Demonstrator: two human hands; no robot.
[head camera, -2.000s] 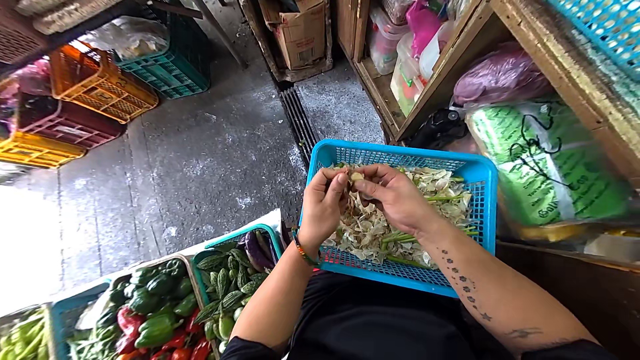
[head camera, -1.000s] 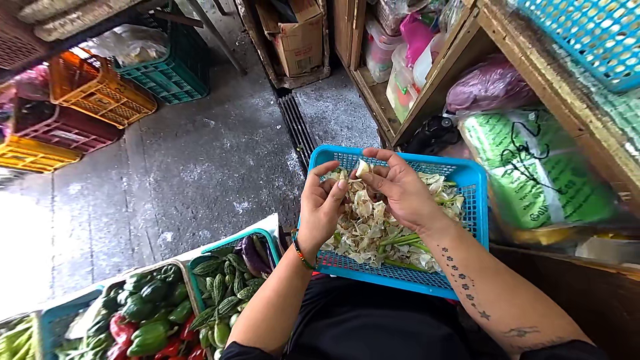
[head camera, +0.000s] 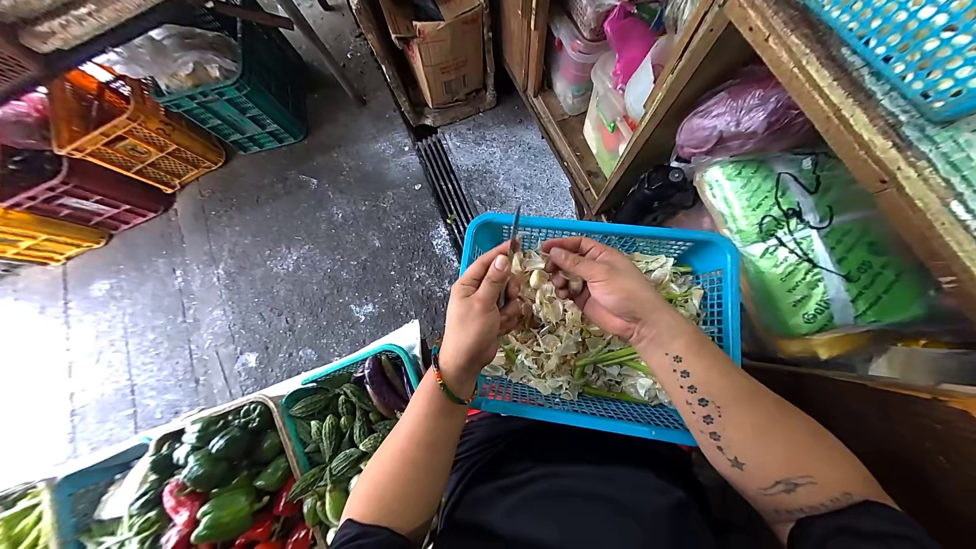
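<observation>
My left hand (head camera: 482, 309) is closed around a small knife (head camera: 516, 225), its narrow blade pointing up past the thumb. Just to its right, my right hand (head camera: 602, 286) has its fingers curled, with what looks like a garlic clove partly hidden in them. A pale peeled garlic clove (head camera: 538, 279) shows between the hands. Both hands are above a blue plastic basket (head camera: 602, 425) on my lap. Papery garlic skins (head camera: 560, 343) and green stems (head camera: 610, 357) lie in it.
Baskets of bell peppers (head camera: 229, 511) and bitter gourds (head camera: 335, 427) stand lower left. Crates (head camera: 145, 145) line the upper left. A wooden shelf (head camera: 648, 114) and a green plastic-wrapped pack (head camera: 808, 244) are at the right. A floor drain grate (head camera: 446, 183) lies ahead.
The knife blade now stands up clearly from my left hand. My right hand has lowered from the raised position beside the left thumb, where a pale clove showed at its fingertips.
</observation>
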